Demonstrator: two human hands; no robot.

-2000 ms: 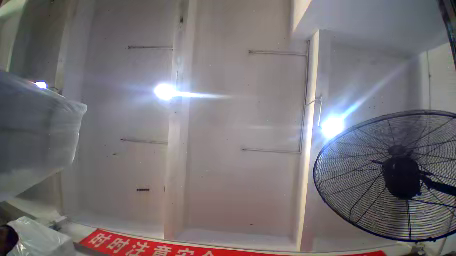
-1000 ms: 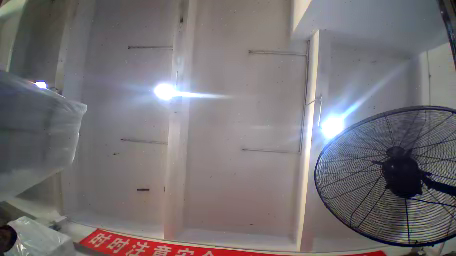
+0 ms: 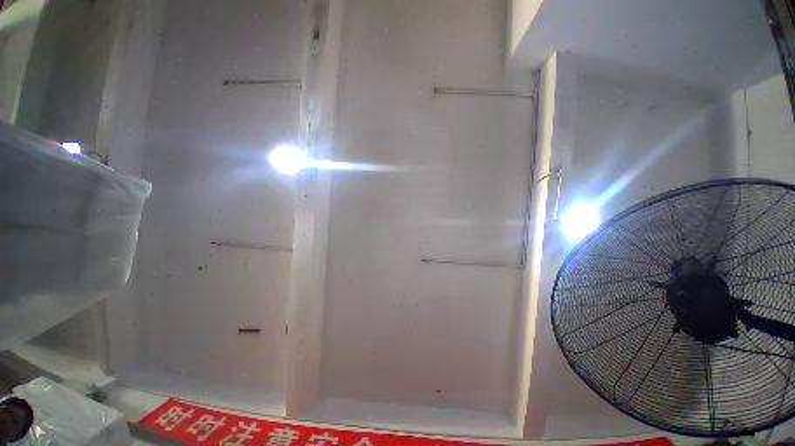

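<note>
Neither of my hands is in view. The view looks up at the ceiling. A large translucent plastic-wrapped object is nearest, at the left edge and cut off by it; what it holds cannot be told. A whitish plastic-wrapped item shows at the bottom left corner. A dark round thing lies beside it at the edge, too unclear to name.
A large black pedestal fan with a wire cage is at the right. A red banner with white characters runs along the bottom. Bright lamps hang at the white ceiling, which has beams and thin pipes.
The fan's head has turned slightly, its cage shifting a little. The rest of the view has stayed the same.
</note>
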